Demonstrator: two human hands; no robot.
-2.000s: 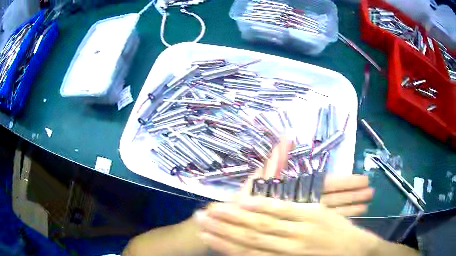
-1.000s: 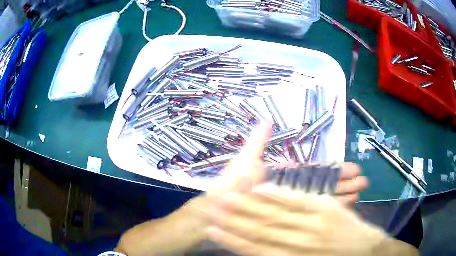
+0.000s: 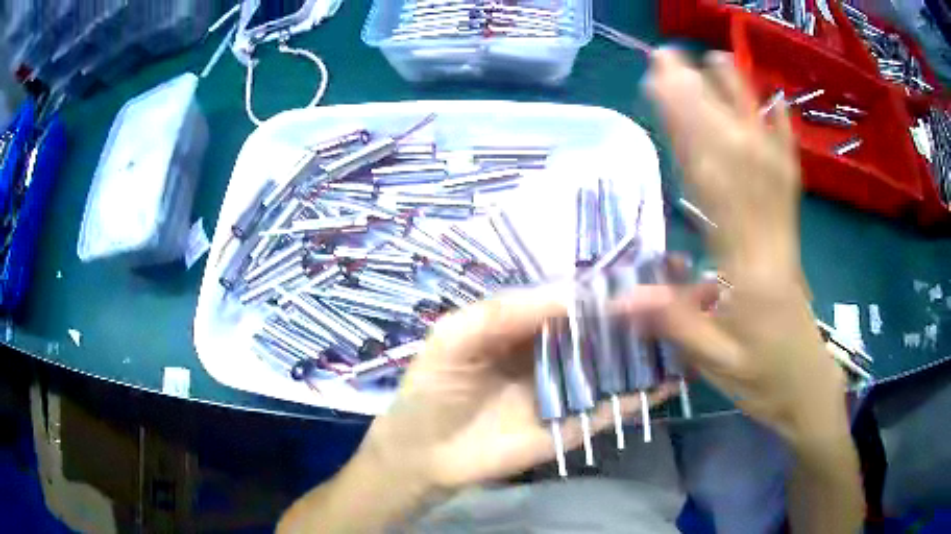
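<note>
Several silver cylinders (image 3: 610,349) stand side by side in my left hand (image 3: 459,386), below the tray's right front edge. Thin pale rods point down from their lower ends; their upper ends are blurred. My right hand (image 3: 746,198) is blurred, its fingers raised and apart right of the tray, its thumb side close to the cylinders' upper ends. I cannot tell if it touches them. The white tray (image 3: 224,344) holds a heap of similar cylinders (image 3: 344,292) with thin red wires.
A clear box (image 3: 480,57) of slim parts sits behind the tray. A frosted lidded box (image 3: 141,177) and blue bins (image 3: 26,209) are left. Red bins (image 3: 855,156) are right rear. A pen-shaped tool (image 3: 843,349) lies at right, partly hidden by my right forearm.
My right hand has moved from across the front of the cylinders up and to the right. The held cylinders now show rods pointing down. The view has shifted right.
</note>
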